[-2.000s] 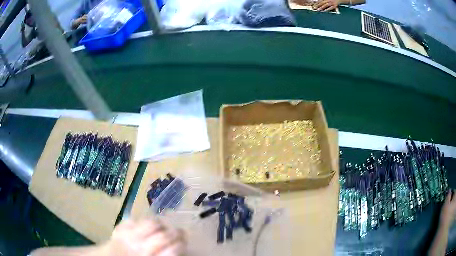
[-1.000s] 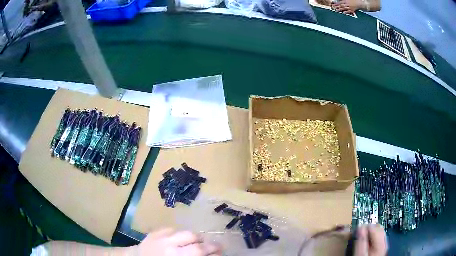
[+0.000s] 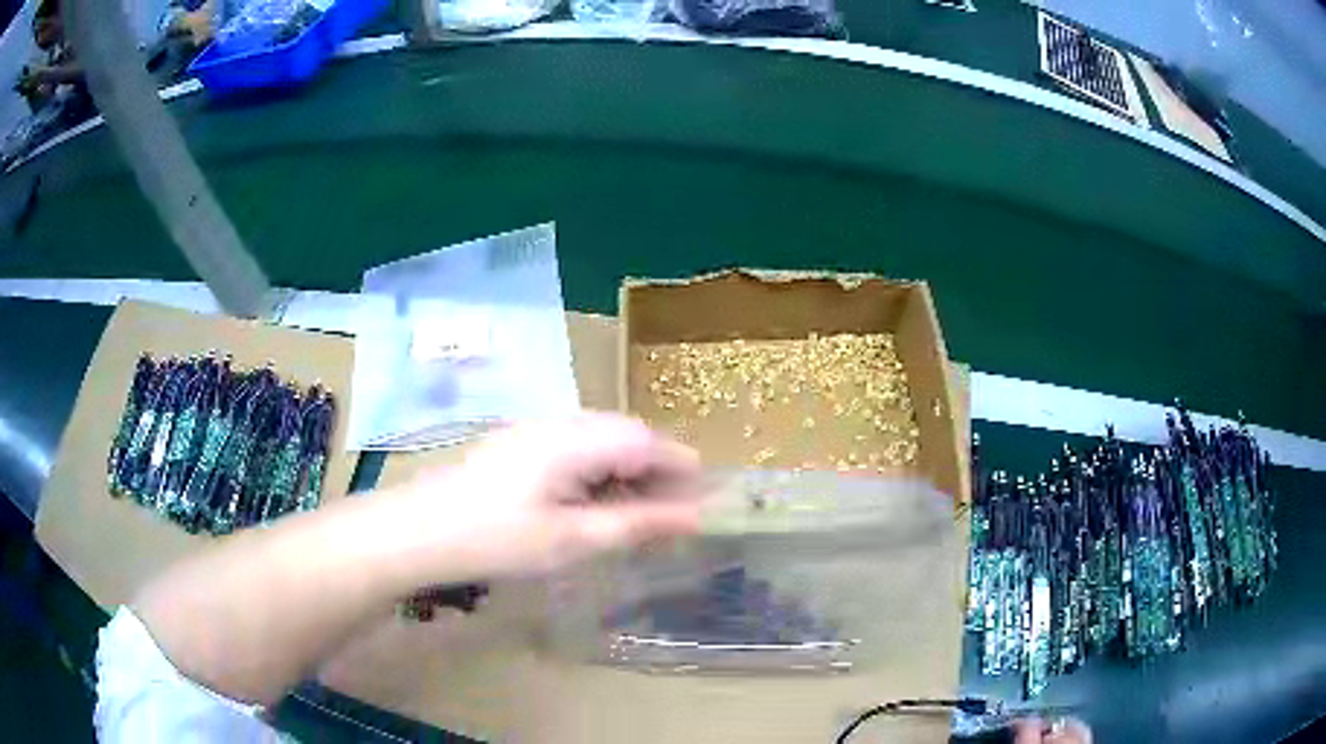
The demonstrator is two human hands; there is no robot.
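My left hand (image 3: 589, 487), blurred, reaches across the middle with its fingers closed on the upper edge of a clear plastic bag (image 3: 873, 574). Dark pieces (image 3: 727, 599) lie in a heap in the lower part of the bag. My forearm hides most of the pile of black rectangles (image 3: 444, 599) on the cardboard. My right hand (image 3: 1050, 731) is cut off by the bottom edge. Its fingertips are at a small plug or strip on the dark test lead (image 3: 894, 706), and seem to pinch it.
An open cardboard box (image 3: 938, 422) with small gold parts stands behind the bag. A white-labelled poly bag (image 3: 473, 342) lies left of it. Rows of circuit boards lie on the left cardboard (image 3: 218, 443) and right bench (image 3: 1120, 552). A grey post (image 3: 175, 189) rises at left.
My left hand has moved up and right from the bottom edge and taken hold of the clear bag, which is raised. My right hand has moved lower, mostly out of view. The camera view has shifted.
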